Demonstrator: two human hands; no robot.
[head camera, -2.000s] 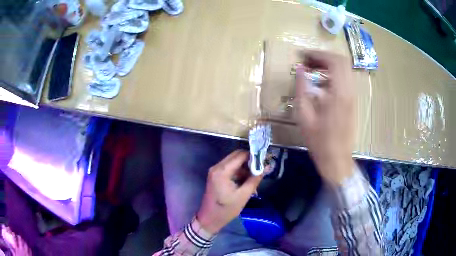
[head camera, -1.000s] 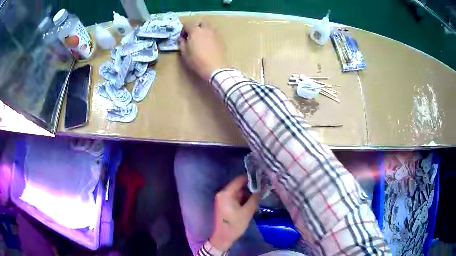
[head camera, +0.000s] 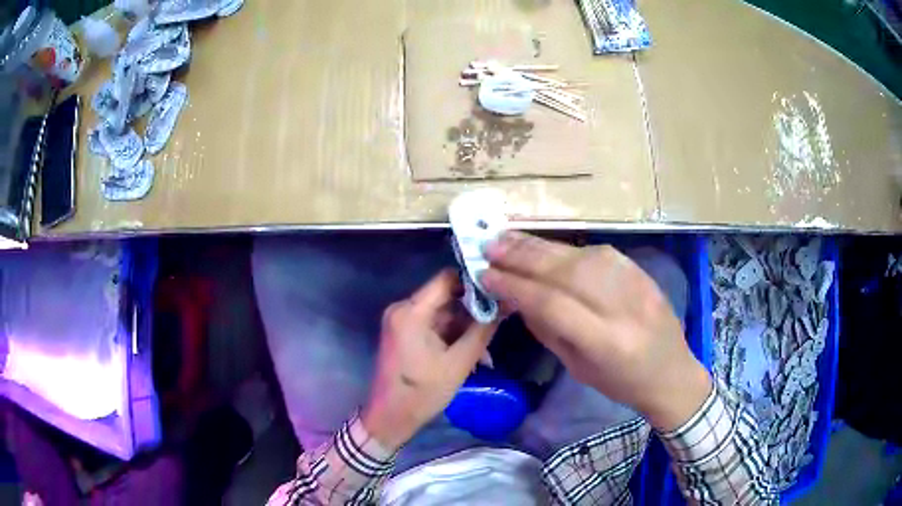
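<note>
A white foot-shaped part (head camera: 479, 219) is held over the lap at the bench's front edge, with a small dark spot near its top end. A second, grey-edged part shows beneath it; whether the two are fully closed together I cannot tell. My left hand (head camera: 420, 356) grips the lower end from the left. My right hand (head camera: 593, 321) holds the white part from the right, fingertips on its face. My fingers hide part of both pieces.
A cardboard mat (head camera: 430, 109) bears a small white cup (head camera: 505, 96), thin sticks and dark wet stains. A swab packet (head camera: 615, 25) lies behind. Grey-white parts (head camera: 163, 117) and a phone (head camera: 60, 163) lie left. A blue bin of parts (head camera: 704, 316) stands right, a tray (head camera: 141, 346) left.
My right hand has come back from the pile to the part in my left hand, with a white piece now over it. The view has shifted right and down.
</note>
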